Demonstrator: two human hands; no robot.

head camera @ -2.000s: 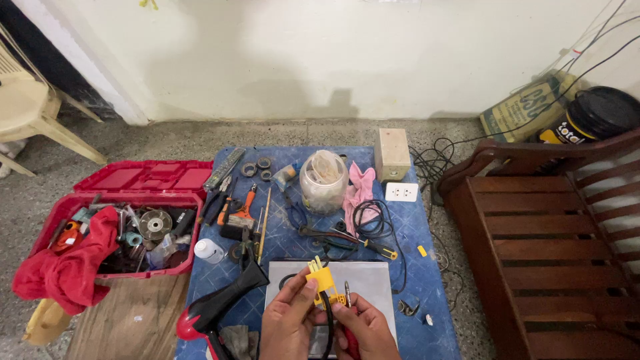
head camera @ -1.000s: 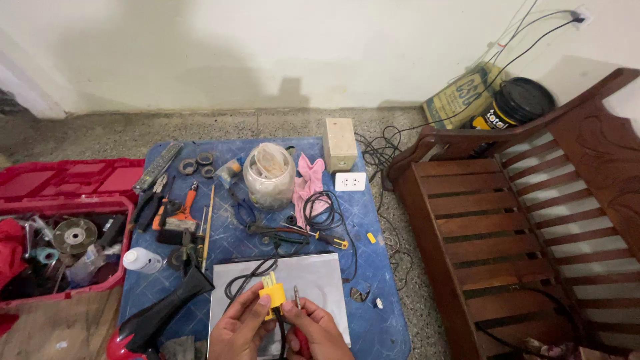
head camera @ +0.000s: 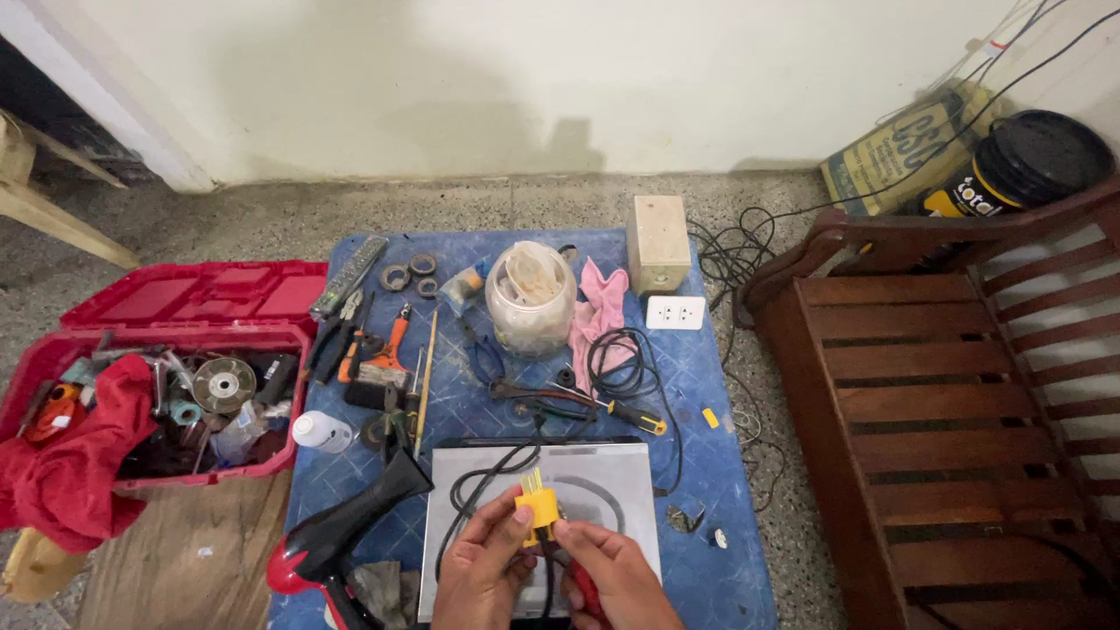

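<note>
My left hand (head camera: 486, 556) grips a yellow three-prong electrical plug (head camera: 536, 503), its prongs pointing away from me and a black cable (head camera: 549, 582) running back from it. My right hand (head camera: 612, 564) is closed around a red-handled tool (head camera: 586, 591), probably a screwdriver, whose tip is mostly hidden near the plug; its thumb and fingertips meet the plug's right side. Both hands are over a flat silver-topped appliance or panel (head camera: 464, 490) on the blue table (head camera: 726, 542). A black cord (head camera: 472, 494) loops across that surface. To the left lies a black and red hair dryer (head camera: 350, 525).
Behind the hands stand a clear plastic jar (head camera: 529, 302), a box (head camera: 658, 245) and a white double outlet (head camera: 675, 312). Pliers (head camera: 483, 354), a yellow-black screwdriver (head camera: 637, 417) and a white bottle (head camera: 324, 432) lie around. An open red toolbox (head camera: 175, 481) is left, a wooden bench (head camera: 910, 394) right.
The tool in my right hand, its metal shaft visible earlier beside the plug, is now mostly hidden behind my fingers and the plug. My left hand keeps hold of the plug. The view has shifted.
</note>
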